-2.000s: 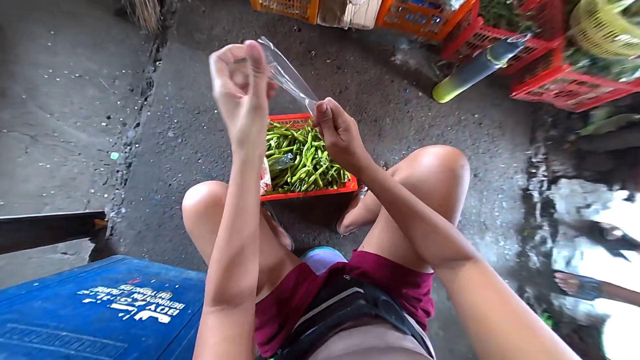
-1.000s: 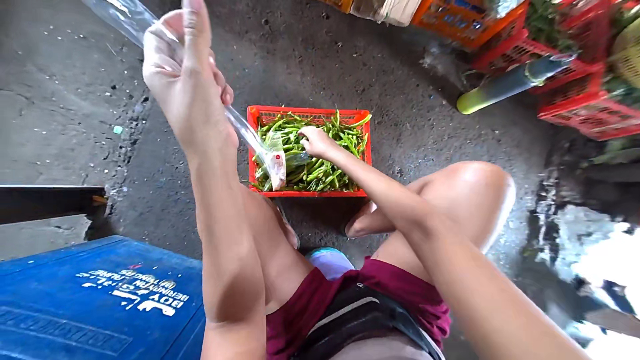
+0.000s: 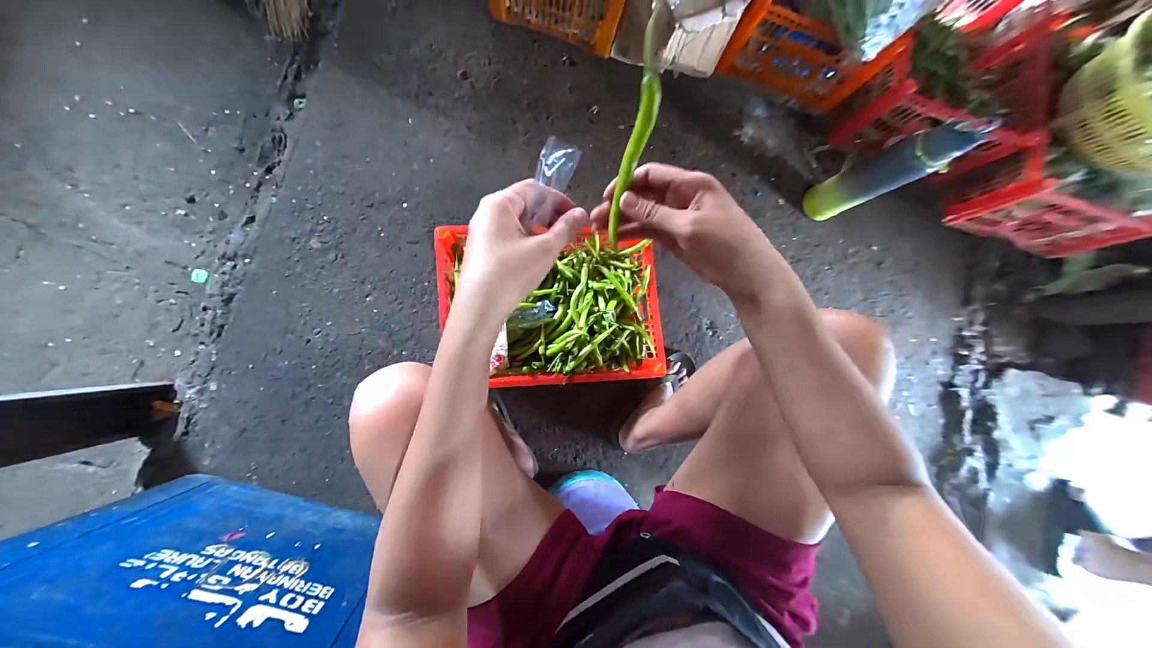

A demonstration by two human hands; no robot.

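Note:
A red plastic crate [image 3: 661,355] full of green chili peppers [image 3: 580,315] stands on the ground between my feet. Over its far edge, my right hand [image 3: 675,211] pinches one long green chili [image 3: 641,126] near its lower end, and the chili points away from me. Close beside it, my left hand [image 3: 522,229] holds a clear plastic bag [image 3: 558,164], which sticks out above the fingers. Another piece of clear plastic [image 3: 533,313] lies on the chilies, and a white and red packet [image 3: 499,351] shows at the crate's near left corner, partly behind my left forearm.
A blue box lid [image 3: 207,567] with white writing is at lower left. Orange crates [image 3: 558,20] and red crates [image 3: 1044,211] with greens line the top and right. A dark cylinder with a yellow-green end [image 3: 891,171] leans there. Part of another person [image 3: 1111,556] shows at far right.
My right hand has risen from the chilies in the crate and now has one long chili in it. My left hand has come in from the upper left, beside the right.

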